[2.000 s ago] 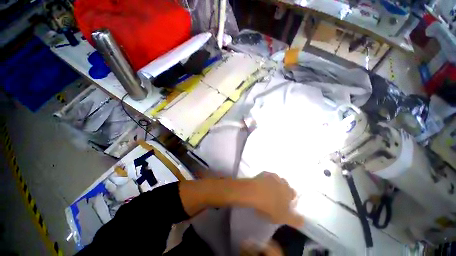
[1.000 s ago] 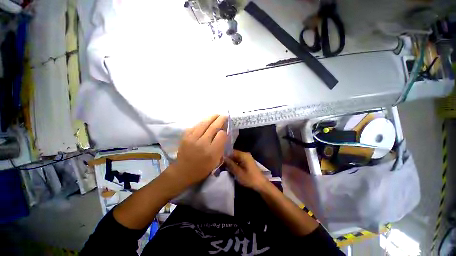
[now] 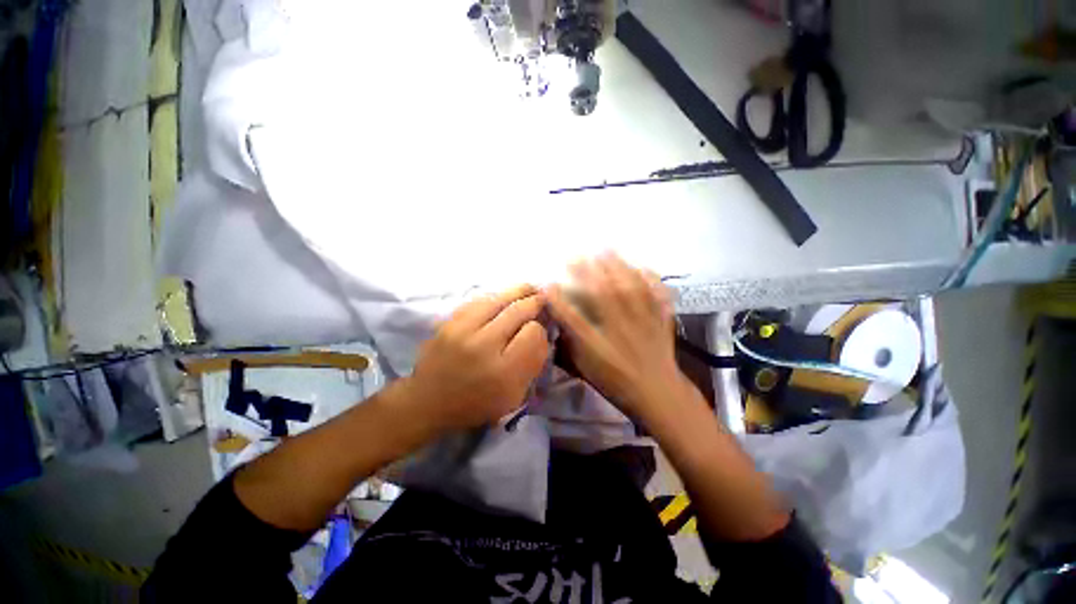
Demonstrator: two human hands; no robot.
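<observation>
The pale grey garment piece [image 3: 271,277] lies over the left of the lit white table and hangs down over its front edge into the lap. My left hand [image 3: 486,358] grips the fabric at the table edge, fingers closed on it. My right hand [image 3: 616,325] is beside it, its fingertips near the same fabric edge; its fingers are blurred, and whether it holds the fabric is unclear. The presser foot and needle area [image 3: 537,73] is above both hands, away from them.
A black strip [image 3: 720,132] and black-handled scissors [image 3: 796,112] lie right of the needle. A side bin with a white roll [image 3: 881,354] stands right of my lap, grey fabric [image 3: 867,478] draped over it. A white left tray [image 3: 218,407] holds black bits.
My right hand has risen from below the left hand to the table edge beside it. My left hand stays on the fabric. The view has shifted slightly.
</observation>
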